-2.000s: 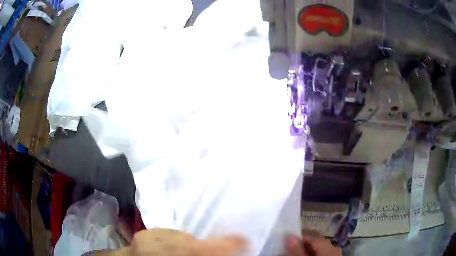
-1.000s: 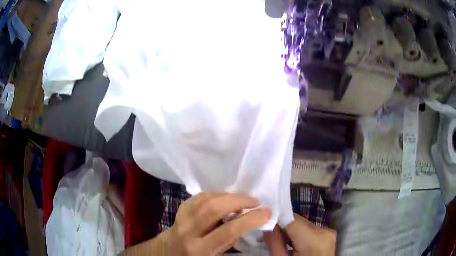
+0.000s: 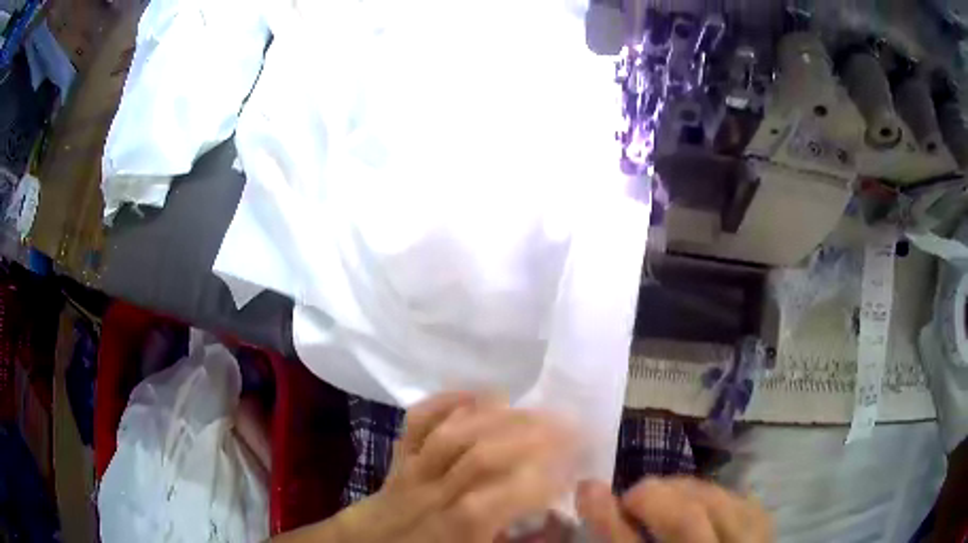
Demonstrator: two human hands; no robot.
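A large white fabric panel (image 3: 425, 212), overexposed, spreads over the table and hangs toward my lap, its right edge running down from the needle area (image 3: 637, 117). My left hand (image 3: 478, 456), blurred, holds the cloth near its lower end. My right hand (image 3: 679, 509), at the bottom edge of the picture, has its fingers at the lower right corner of the cloth and pinches the fabric edge. The fingertips of both hands are partly hidden or blurred.
The overlock machine (image 3: 785, 202) stands at the right, with a printed label tape (image 3: 874, 329) over its scaled edge. White pieces (image 3: 191, 95) lie on the grey table (image 3: 175, 249) beside cardboard (image 3: 90, 138). A red basket (image 3: 281, 445) holds white cloth at lower left.
The hands came off the spread cloth's lower part down to its edge end. Since a second ago, the right edge is drawn straighter and the right hand has shifted right.
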